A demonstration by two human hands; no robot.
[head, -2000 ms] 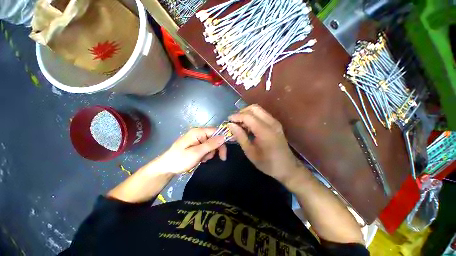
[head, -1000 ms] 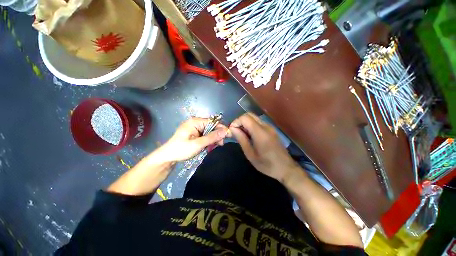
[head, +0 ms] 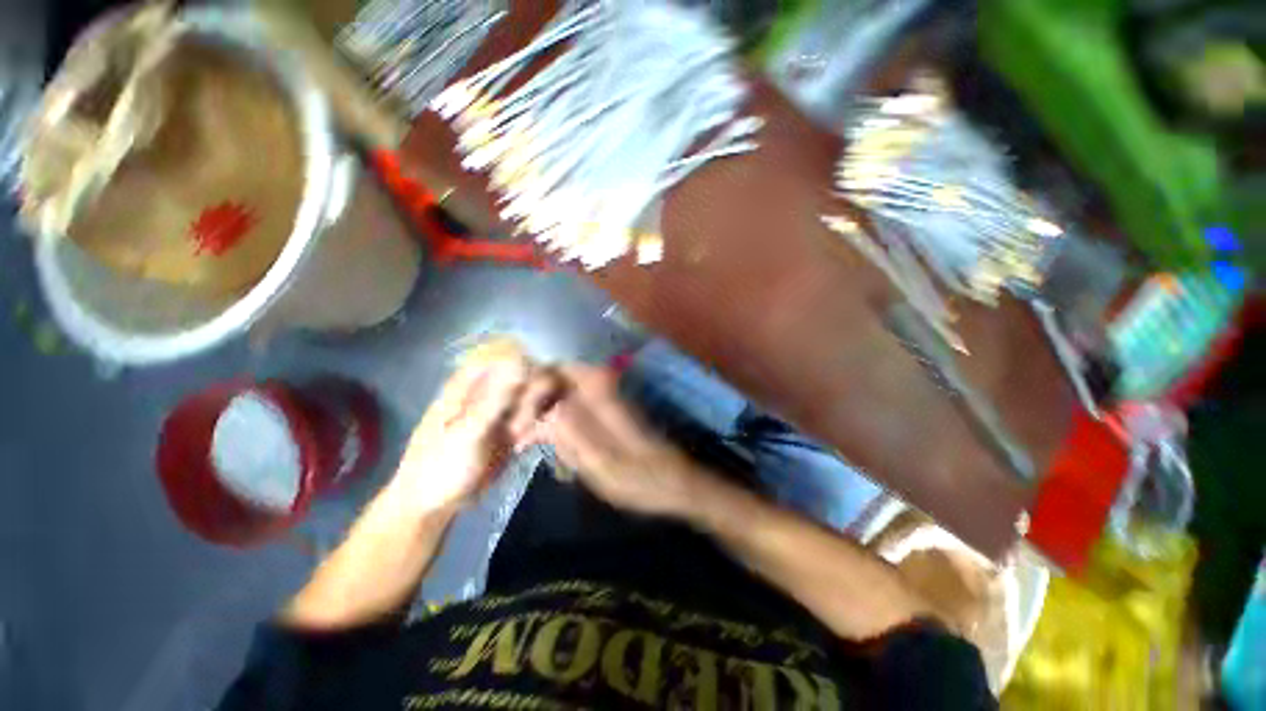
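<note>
The picture is blurred. My left hand [head: 465, 417] and my right hand [head: 604, 438] meet in front of my body, over the floor beside the table edge. Their fingers touch. The cables that my left hand held in the earlier frames cannot be made out now. A wide pile of white cables [head: 597, 118] lies on the brown tabletop [head: 778, 306]. A second pile of cables with gold ends [head: 944, 195] lies further right, with a loose cable beside it. A narrow dark slotted bar [head: 958, 389] lies below that pile.
A white tub [head: 324, 181] with a paper bag stands upper left, above a red bucket [head: 174, 465] of pale pellets. A red bin [head: 1080, 486] with a clear plastic bag [head: 1155, 479] is at the right, above yellow sacks [head: 1111, 625]. Green press frame [head: 1097, 125] is upper right.
The whole view has shifted and blurred; the table and piles stand further left. My hands are closer together, and the cable bundle no longer shows clearly.
</note>
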